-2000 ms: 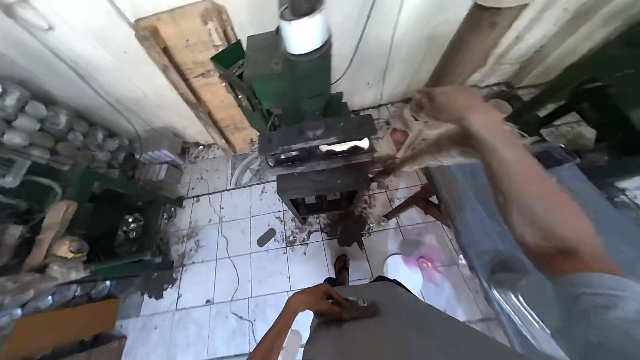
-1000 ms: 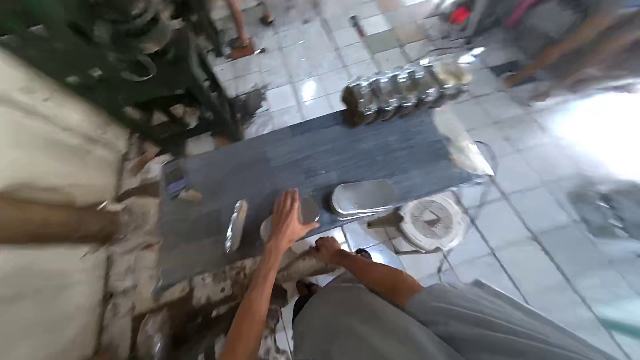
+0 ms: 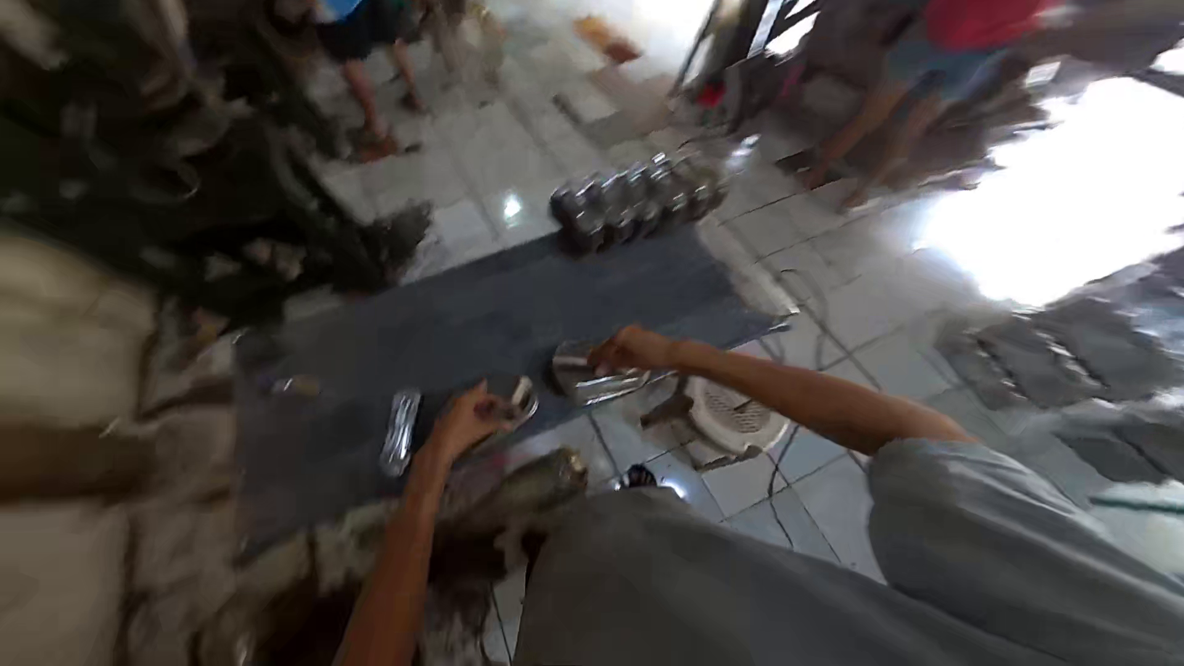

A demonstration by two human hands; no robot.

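My left hand (image 3: pixel 472 418) is on a shiny oval metal piece (image 3: pixel 524 403) near the front edge of a dark-topped table (image 3: pixel 444 324); blur hides its exact grip. To the right, my right hand (image 3: pixel 633 350) has its fingers at the upper edge of a stack of flat oval metal plates (image 3: pixel 597 379); whether they close on a plate I cannot tell. A narrow shiny metal piece (image 3: pixel 400 432) lies left of my left hand. Rows of shiny rounded metal pieces (image 3: pixel 638 199) stand at the table's far edge.
A round white stool (image 3: pixel 737 413) stands beside the table's near edge. Green machinery (image 3: pixel 185 176) is at the upper left. Two other people (image 3: pixel 370 55) are in the background. Dark flat pieces (image 3: pixel 1064 356) lie on the tiled floor at right, and a cable (image 3: pixel 786 462) runs across the tiles.
The view has swung from a machine by the wall to the table. Since one second ago, my right hand has moved from the table's near edge to the plate stack.
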